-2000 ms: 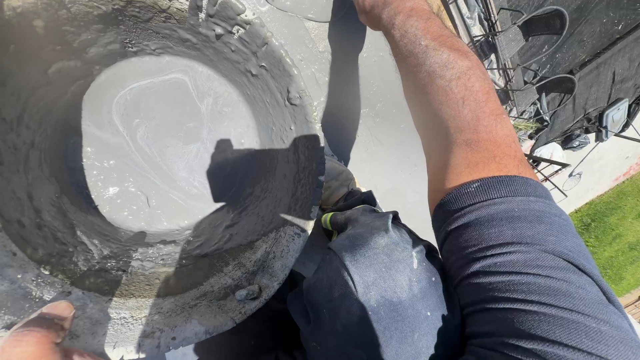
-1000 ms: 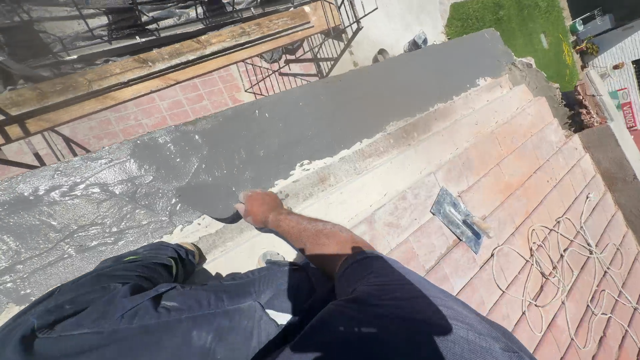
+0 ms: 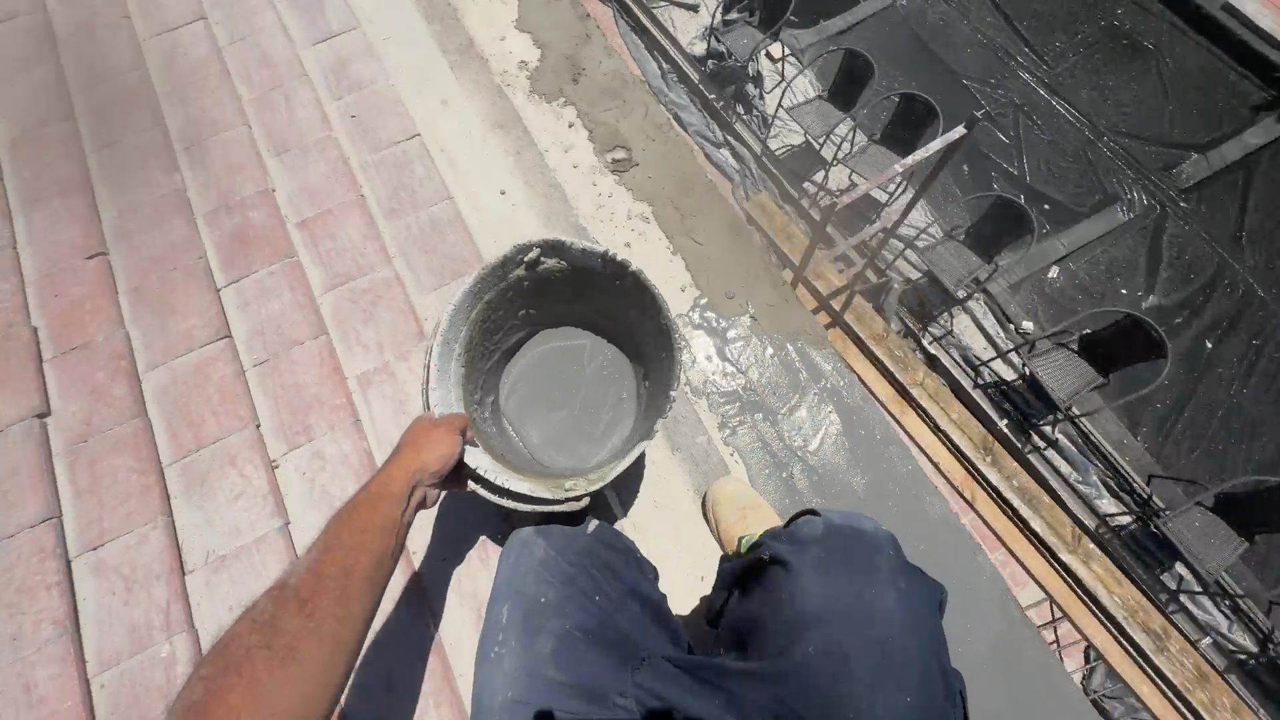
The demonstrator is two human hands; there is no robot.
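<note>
My left hand (image 3: 437,455) grips the lower left rim of a mortar-caked bucket (image 3: 450,370) near the middle of the view. Smooth grey wet cement slurry (image 3: 570,400) lies in the bottom of the bucket. Right of the bucket, a wet, glossy grey coating (image 3: 800,420) covers part of the ledge, with duller, rough mortar (image 3: 640,150) farther up. My right hand is out of view.
Pinkish roof tiles (image 3: 290,300) run along the left. My tan boot (image 3: 738,512) rests beside the wet coating. Beyond the ledge, wooden planks (image 3: 960,440) and metal bars border a drop, with several wicker chairs (image 3: 1075,370) and black sheeting (image 3: 1150,250) below.
The view has swung round strongly. A hand was at the grey coating one second ago; now the bucket is in view with my left hand on its rim. The trowel and rope have left view.
</note>
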